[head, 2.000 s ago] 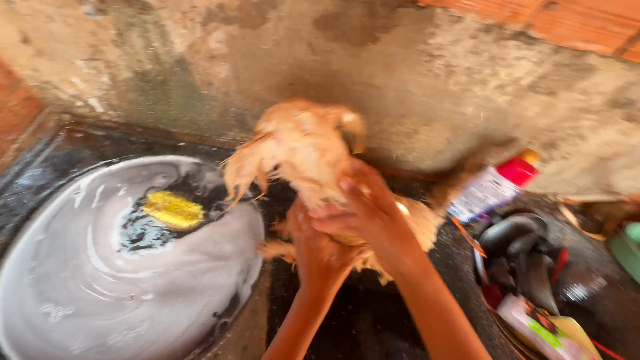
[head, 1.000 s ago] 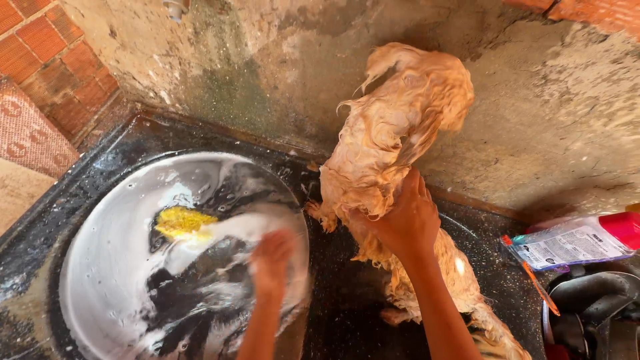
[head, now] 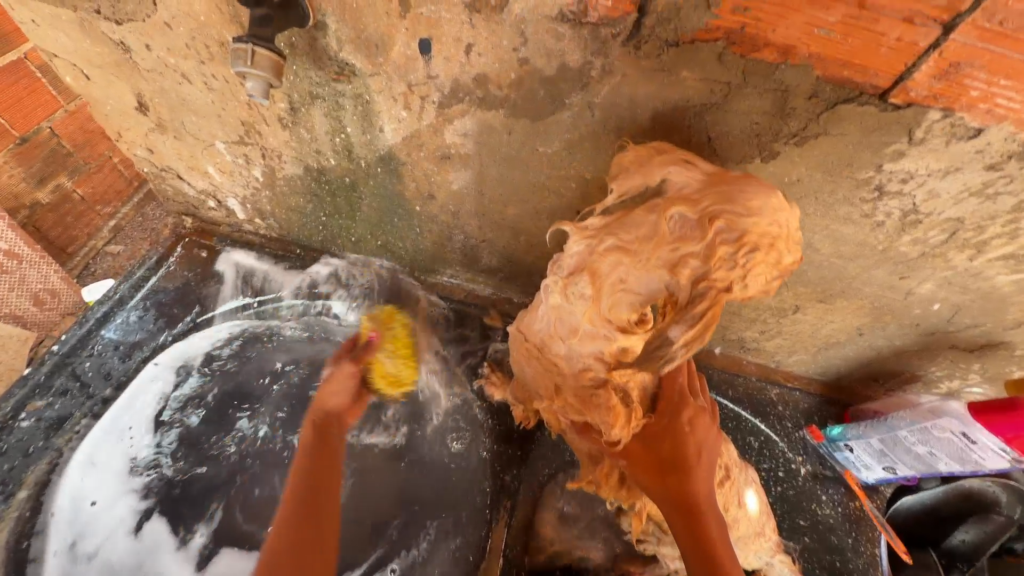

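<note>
My left hand (head: 348, 380) holds a yellow sponge (head: 390, 352) above a round basin of dark, soapy water (head: 240, 416), with white foam along its left side. Water splashes past the basin's back rim. A wet, light-brown, long-haired dog (head: 640, 296) stands upright against the wall, to the right of the basin. My right hand (head: 676, 444) is on the dog's body, fingers pressed into the fur at its side; part of the fingers is hidden by fur. The dog's face cannot be made out.
A tap (head: 258, 68) sticks out of the stained wall (head: 480, 160) at upper left. On the right lie a plastic packet (head: 920, 440), an orange-handled toothbrush-like stick (head: 868, 504) and dark items (head: 952, 520). The black ledge (head: 112, 320) edges the basin.
The yellow sponge floated in the basin in both earlier frames; now my left hand has it, lifted and moved right. Two seconds ago both hands were on the dog. Water now splashes behind the basin.
</note>
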